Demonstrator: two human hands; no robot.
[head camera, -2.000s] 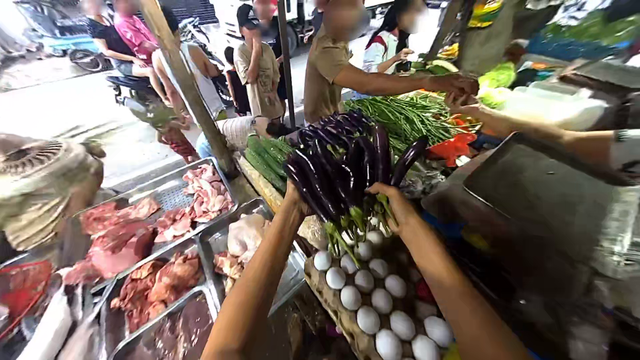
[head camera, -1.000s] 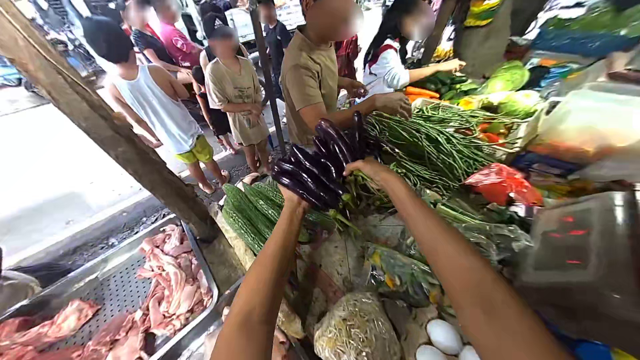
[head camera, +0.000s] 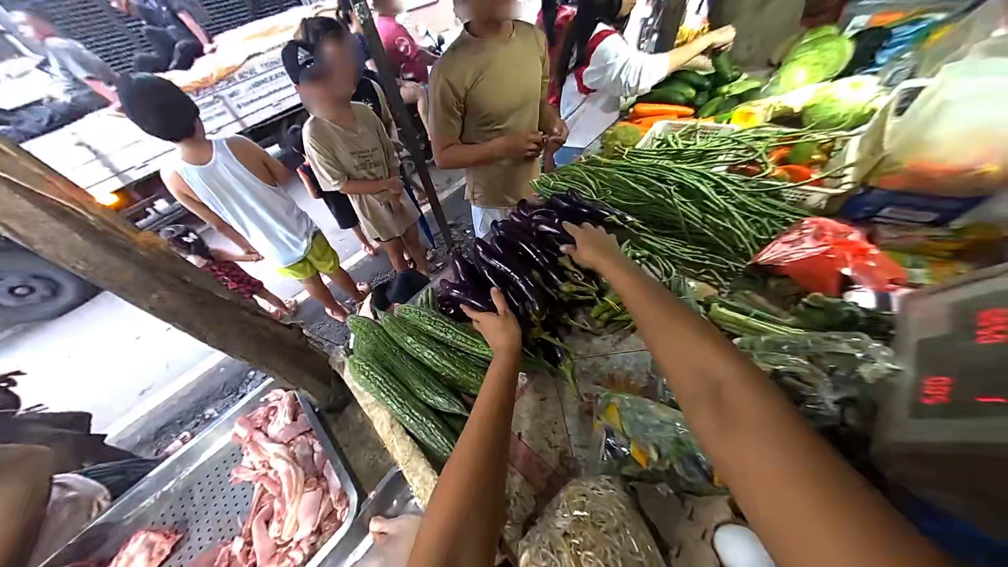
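Observation:
Dark purple eggplants (head camera: 508, 264) lie in a row on the stall table, stems toward me. My left hand (head camera: 496, 324) rests at the left end of the row, thumb up and fingers partly hidden against the eggplants. At the right part of the row, my right hand (head camera: 591, 246) touches the eggplants from above, its fingers spread. Whether either hand grips one cannot be told. Green bitter gourds (head camera: 417, 362) lie just left of the eggplants, and a heap of green string beans (head camera: 693, 197) spreads behind and to the right.
A slanting wooden post (head camera: 173, 291) stands at the left, near a metal tray (head camera: 197, 480) of raw meat. A scale display (head camera: 957, 370) is at the right, a red plastic bag (head camera: 831, 256) behind it. Bagged sprouts (head camera: 591, 528) lie below. Several people stand beyond the stall.
The eggplants that both hands held bunched up now lie in the row on the table, and the hands are farther apart. The person in the brown shirt has drawn an arm back from the vegetables.

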